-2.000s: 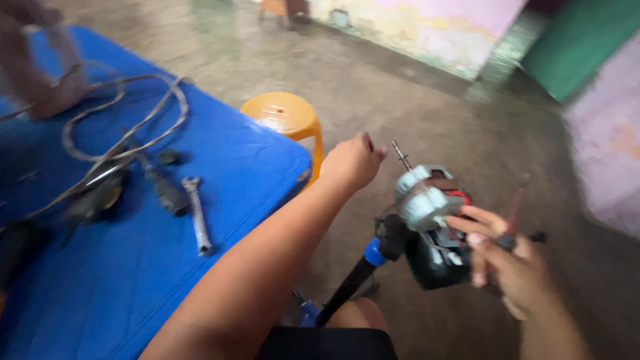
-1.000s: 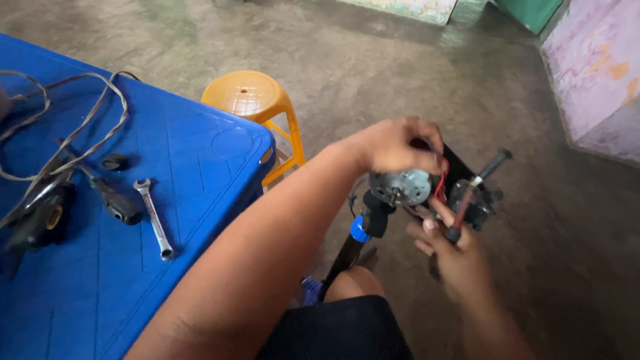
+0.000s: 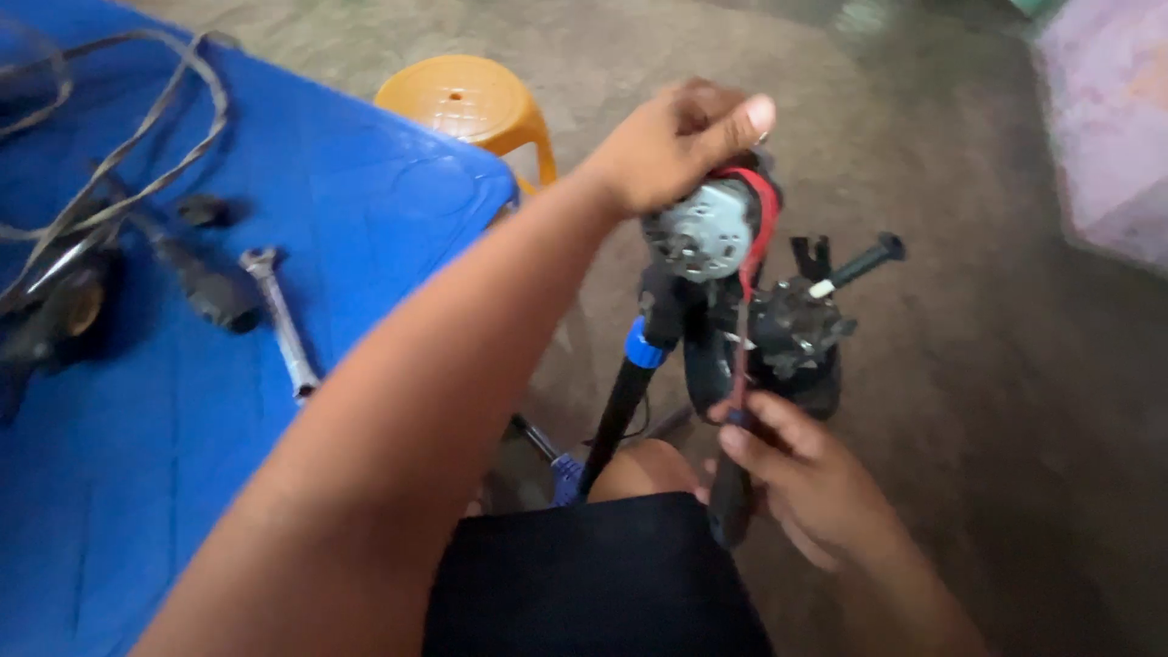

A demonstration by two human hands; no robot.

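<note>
An electric fan motor (image 3: 703, 233) with a round grey metal housing and red wires or tape (image 3: 763, 219) along its side sits atop a black stand pole (image 3: 616, 406) with a blue collar. My left hand (image 3: 689, 141) rests on the motor's top; its far fingers are hidden. My right hand (image 3: 803, 465) holds a screwdriver (image 3: 733, 484) by its dark handle, with the shaft pointing up to the motor's lower right side. Whether the tip touches a screw cannot be told. A dark gear assembly (image 3: 794, 319) with a black knob rod (image 3: 862, 265) hangs right of the motor.
On the blue plastic table (image 3: 383, 210) at the left lie a combination wrench (image 3: 285, 324), a dark-handled tool (image 3: 210, 287), a small black part (image 3: 205, 210), a black tool (image 3: 64, 310) and a looped cord (image 3: 214, 91). A yellow plastic stool (image 3: 465, 100) stands beyond the table's corner.
The screwdriver, earlier slanting up to the right in my right hand, now points up at the motor. My left hand has shifted onto the motor's top. The motor's round face has turned.
</note>
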